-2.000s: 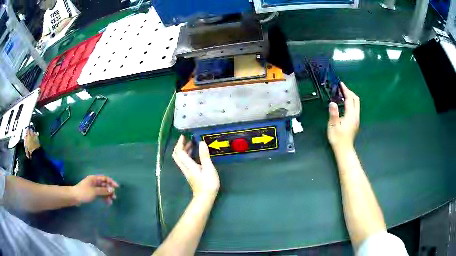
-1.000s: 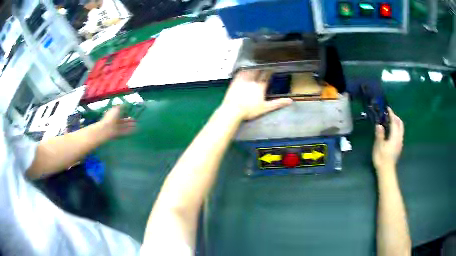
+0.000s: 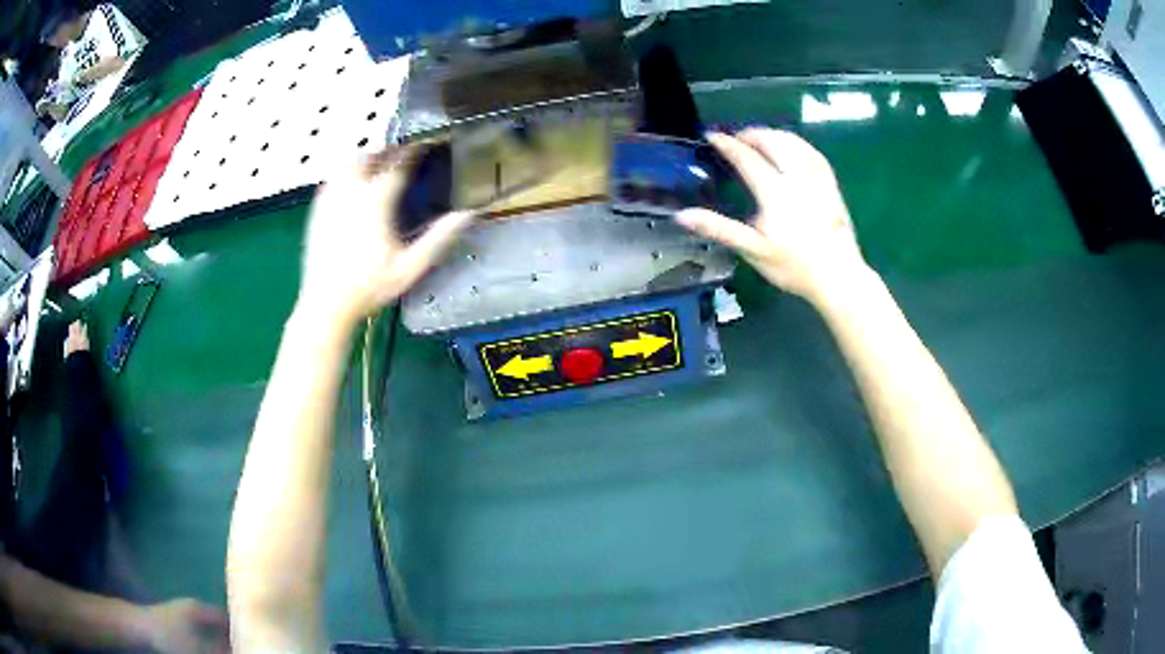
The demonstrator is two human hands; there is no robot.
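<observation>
The tan-yellow nest (image 3: 534, 169) shows under the heated press head (image 3: 530, 87), with no frame seated flat on it. My left hand (image 3: 383, 236) is at the nest's left side, around a dark blue phone frame (image 3: 427, 189), blurred. My right hand (image 3: 767, 205) holds another dark blue phone frame (image 3: 658, 175) by its outer end, at the nest's right side. The silver press base plate (image 3: 562, 266) lies below both hands. The red emergency stop button (image 3: 583, 365) sits between two yellow arrows on the front.
A white perforated tray (image 3: 275, 121) and red trays (image 3: 125, 185) lie to the left. One frame (image 3: 133, 325) lies on the green surface at far left, near another person's hand (image 3: 77, 337). A pale hose (image 3: 371, 422) runs left of the base. A black flap (image 3: 1086, 160) is at far right.
My left hand has moved left from over the nest with the frame that was there. My right hand has brought its frame from the right of the press to the nest. The view has shifted.
</observation>
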